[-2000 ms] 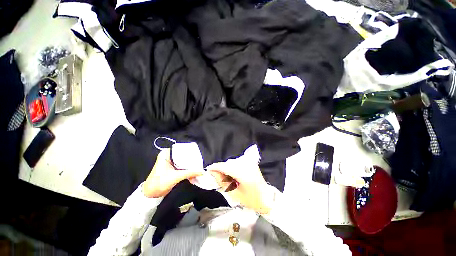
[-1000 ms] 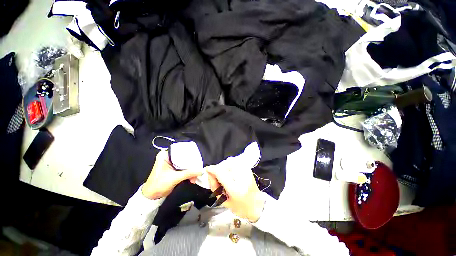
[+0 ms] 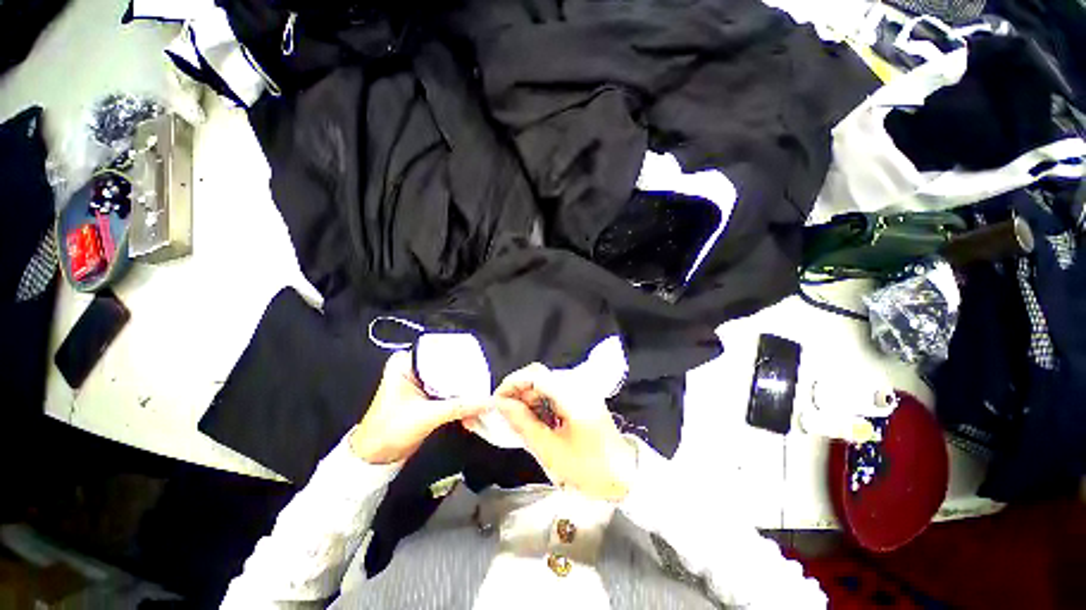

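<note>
A white collar or cuff piece point(image 3: 451, 365) of the black garment point(image 3: 524, 304) lies between my hands, in front of my chest. My left hand point(image 3: 403, 411) grips its left part. My right hand point(image 3: 566, 439) is closed at the middle of the piece, fingertips touching my left fingertips, with a small dark item at its fingers. The white piece also shows beyond my right hand. A thin pale loop point(image 3: 394, 332) stands out at its left. No needle can be made out.
A black phone point(image 3: 774, 383) and a red dish point(image 3: 902, 474) with small pieces lie at right, near a plastic bag point(image 3: 915, 312) and a green bag point(image 3: 879, 243). At left are a grey-blue tray point(image 3: 74, 207), a metal box point(image 3: 162, 188) and another phone point(image 3: 92, 338).
My right hand has turned, its fingers now raised over the white piece near my left fingertips. My left hand keeps its hold. The fine thread loop by my right wrist looks smaller.
</note>
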